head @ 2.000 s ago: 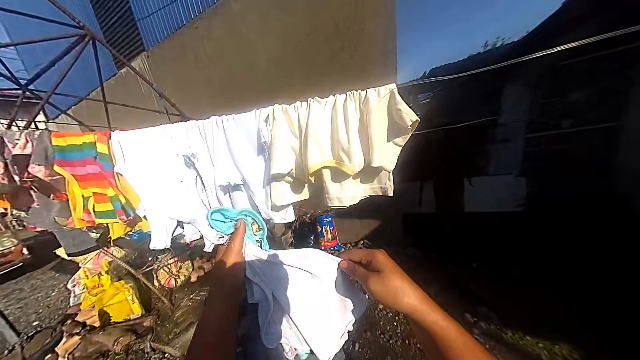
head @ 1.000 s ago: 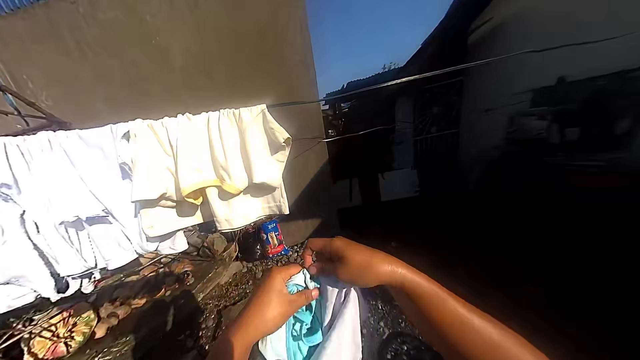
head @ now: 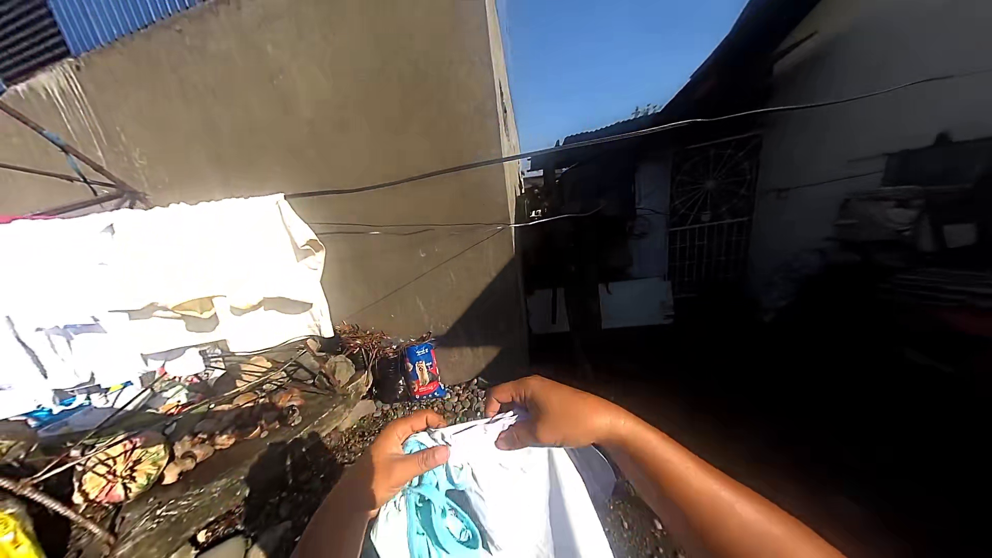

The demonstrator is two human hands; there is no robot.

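Note:
A white cloth garment with light blue trim (head: 511, 488) hangs from both hands at the bottom centre. My left hand (head: 407, 457) pinches its upper edge at the left, by the blue trim, thumb on the near side. My right hand (head: 542, 415) grips the same edge a little to the right, between thumb and fingers. Beyond and to the left, white and cream garments (head: 225, 271) hang in bright sun on a clothesline (head: 434, 177). The line runs on to the upper right. The garment's lower part is cut off by the frame.
A concrete wall (head: 310, 101) stands behind the line. At its foot are a blue and red printed bag (head: 423, 370) and a black bag (head: 390, 378). Stones, sticks and litter cover the ground at left. A metal gate (head: 709, 213) and a dark shaded yard lie at right.
The view has swung right since the first frame. My hands have moved closer together than two seconds ago, then slightly apart since one second ago, with the garment's edge now stretched between them.

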